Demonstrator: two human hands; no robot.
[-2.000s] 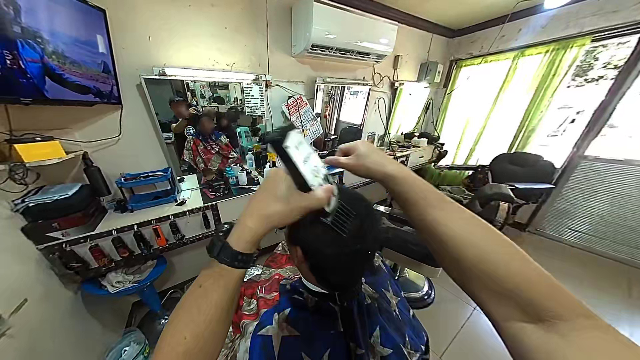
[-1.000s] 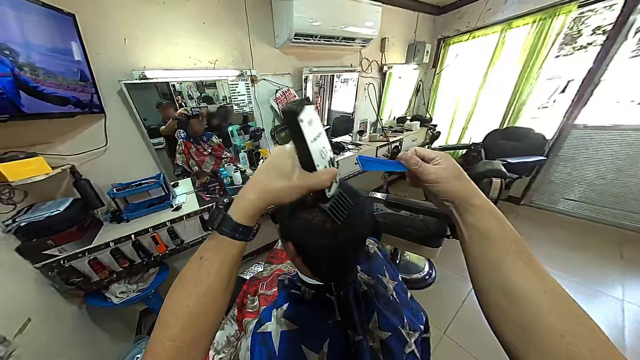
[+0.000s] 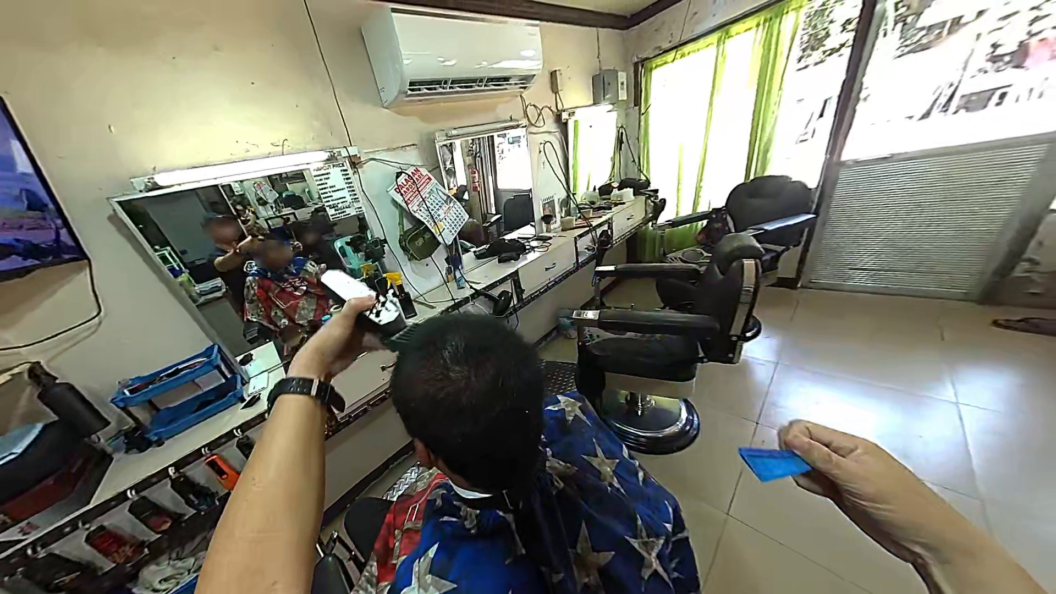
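My left hand (image 3: 338, 337), with a black watch on its wrist, holds a white and black hair clipper (image 3: 359, 299) fitted with a dark guard comb (image 3: 406, 336). The comb is at the upper left side of a seated person's head (image 3: 466, 396); whether it touches the hair I cannot tell. Out to the right, over the floor, my right hand (image 3: 841, 462) pinches a flat blue piece (image 3: 774, 464), perhaps a comb partly hidden in the fingers. A blue and red barber cape (image 3: 606, 495) with stars covers the person's shoulders.
A long counter (image 3: 528, 268) runs along the wall below mirrors, with a blue tray rack (image 3: 186, 394) on it. Clippers (image 3: 221, 470) hang along its front edge at lower left. Beyond the seated person stand black barber chairs (image 3: 660, 330). A wall mirror (image 3: 198, 264) reflects people.
My right hand has moved away from the head, out to the right and lower, with the blue piece still in it. The clipper has moved from over the head to its left side.
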